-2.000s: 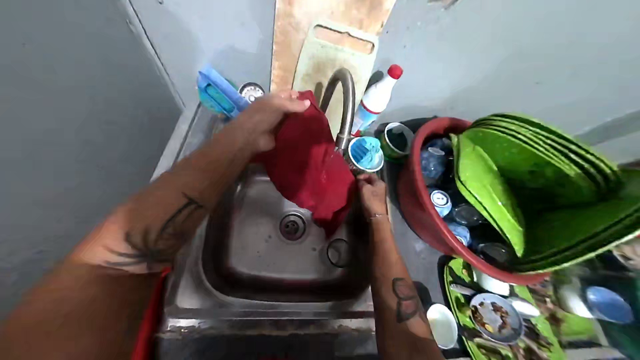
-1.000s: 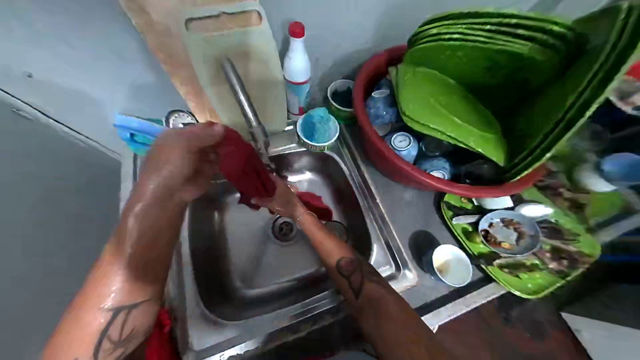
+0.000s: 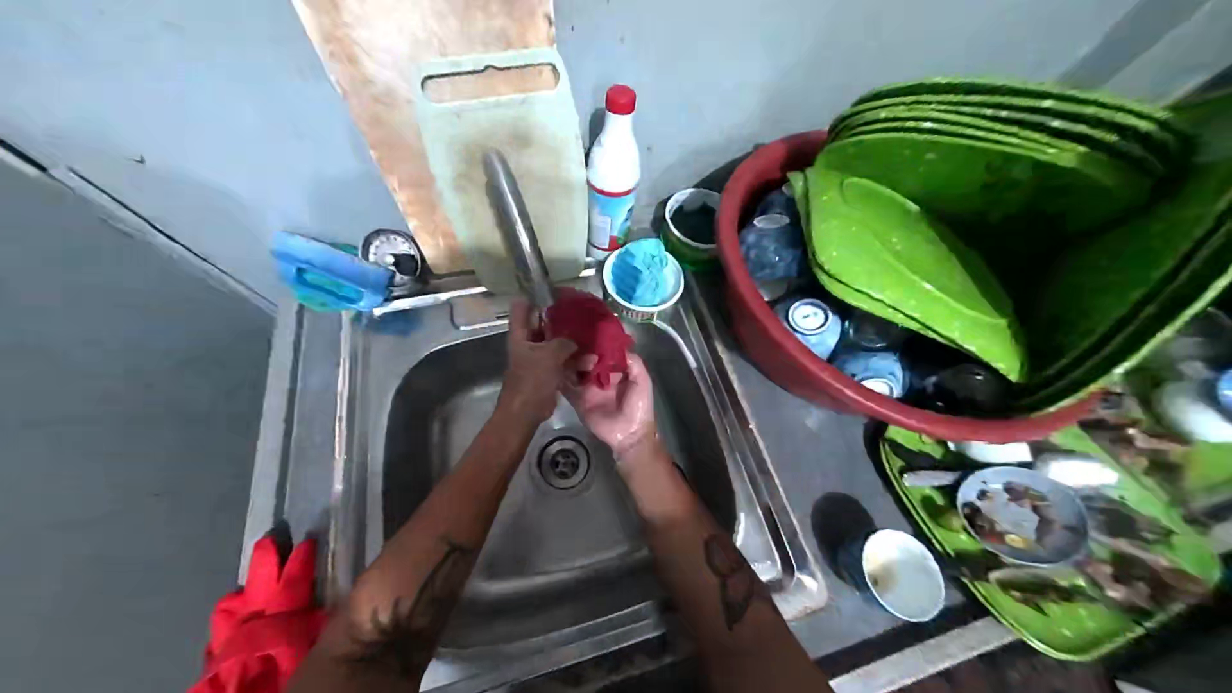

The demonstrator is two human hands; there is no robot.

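Beneath the steel faucet (image 3: 518, 226), over the upper part of the stainless steel sink (image 3: 500, 568), both hands hold a bunched red cloth (image 3: 589, 337). My left hand (image 3: 537, 361) grips its left side, close to the spout. My right hand (image 3: 616, 399) cups its lower right side, palm up, and the palm looks wet. The drain (image 3: 563, 462) shows below the hands. Behind the sink's right corner, a cup (image 3: 643, 279) holds a light blue cloth or sponge.
Right of the sink, a red tub (image 3: 770, 337) holds green trays (image 3: 914, 260) and cups. Near it are a white cup (image 3: 903, 576) and a green tray with food scraps (image 3: 1049, 616). A red-capped bottle (image 3: 614, 173) and cutting board (image 3: 510, 135) stand behind. Red gloves (image 3: 265, 626) lie at left.
The red cloth, spread out and hanging two seconds ago, is now bunched up under the faucet. My left hand has come down to it, and both hands are close together. The view has shifted.
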